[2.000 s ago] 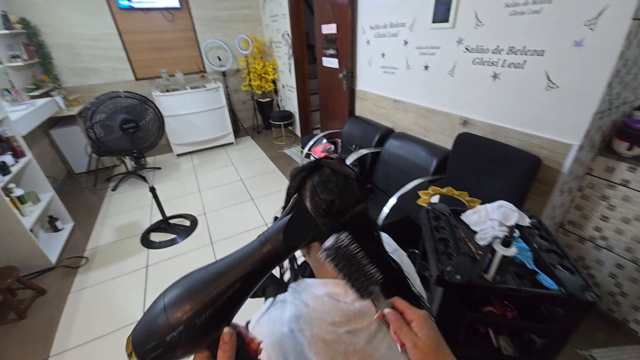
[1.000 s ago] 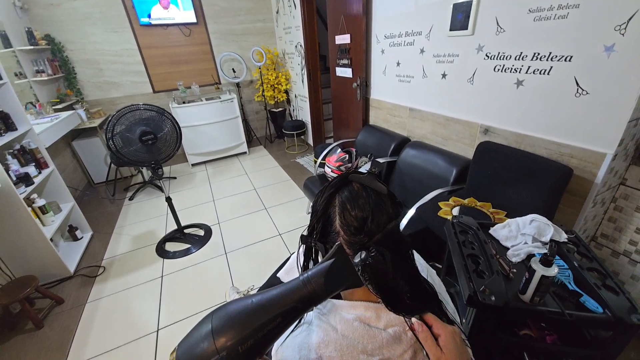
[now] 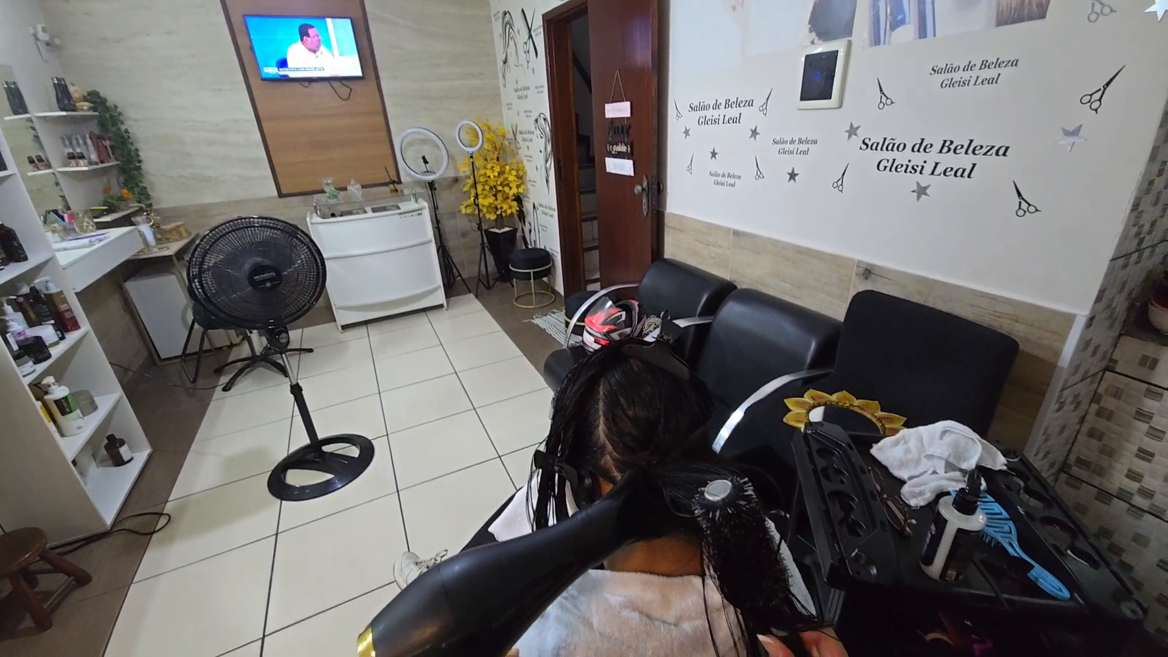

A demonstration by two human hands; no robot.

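A seated person with dark, wet-looking hair (image 3: 630,411) has their back to me and a light towel (image 3: 630,611) over the shoulders. The black hair dryer (image 3: 493,584) slants across the lower middle, its nozzle against the hair at the back of the head. To the right of the nozzle, a round brush (image 3: 730,520) stands with its grey tip up and dark strands around its bristles. Only some fingers of my right hand (image 3: 803,643) show at the bottom edge, at the brush's lower end, its handle hidden. My left hand and the dryer's handle are out of the picture.
A black trolley (image 3: 858,557) at the right holds a white cloth (image 3: 940,456), a pump bottle (image 3: 954,534) and a blue brush (image 3: 1017,547). Black chairs (image 3: 771,347) line the wall. A pedestal fan (image 3: 260,274) stands left, near product shelves (image 3: 91,424).
The round brush, held clear below the hair two seconds ago, is now in the strands beside the nozzle. My left hand has dropped out of view. The view has tilted up.
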